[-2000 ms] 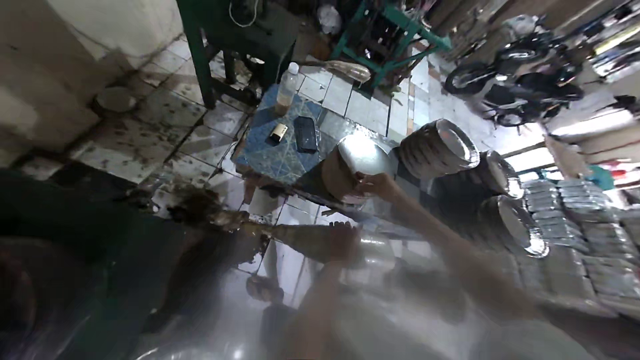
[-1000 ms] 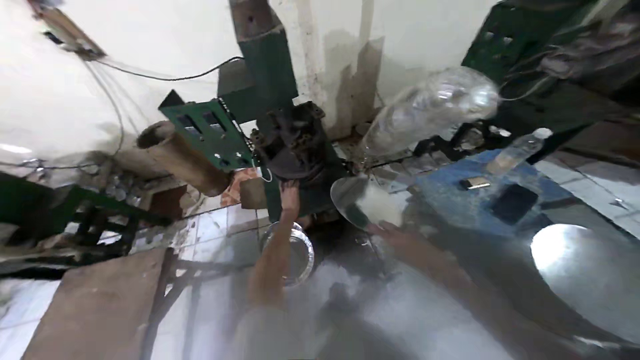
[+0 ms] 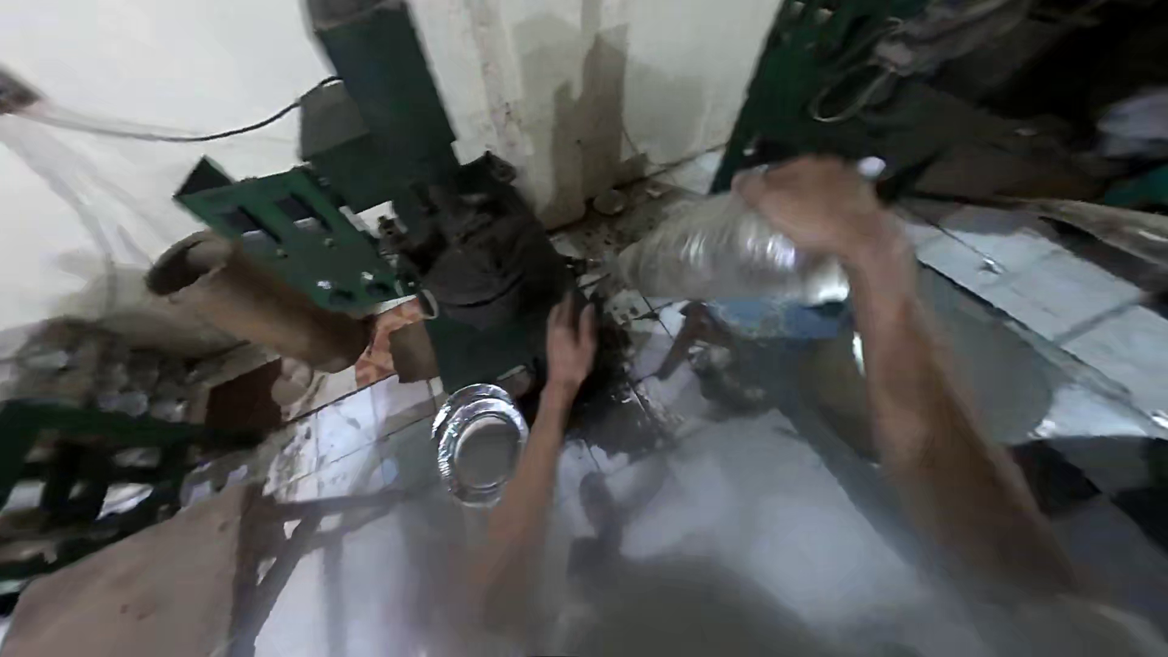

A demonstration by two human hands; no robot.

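Observation:
My left hand (image 3: 571, 345) is open with its fingers apart, beside the dark base of a green metal machine (image 3: 484, 274). Whether its fingertips touch the machine is unclear. My right hand (image 3: 817, 205) is blurred, with curled fingers, at the upper right end of a bundle in clear plastic (image 3: 721, 255). Whether it grips the bundle or only passes in front cannot be told. Shiny round metal pieces (image 3: 479, 447) lie left of my left forearm. Beyond my right forearm, a broad grey metal sheet or disc (image 3: 976, 365) is partly hidden.
A brown cylinder (image 3: 265, 306) leans near the machine's green panel (image 3: 301, 242). At the lower left are a brown board (image 3: 137, 575) and a dark green frame (image 3: 55, 474). A blue-topped surface (image 3: 776, 318) shows below the bundle. Another green machine (image 3: 776, 91) stands at the upper right.
My right hand has risen to the bundle's end; the round metal piece at it a second ago no longer shows there. My left hand has moved right from the machine's middle. The view swung strongly earlier.

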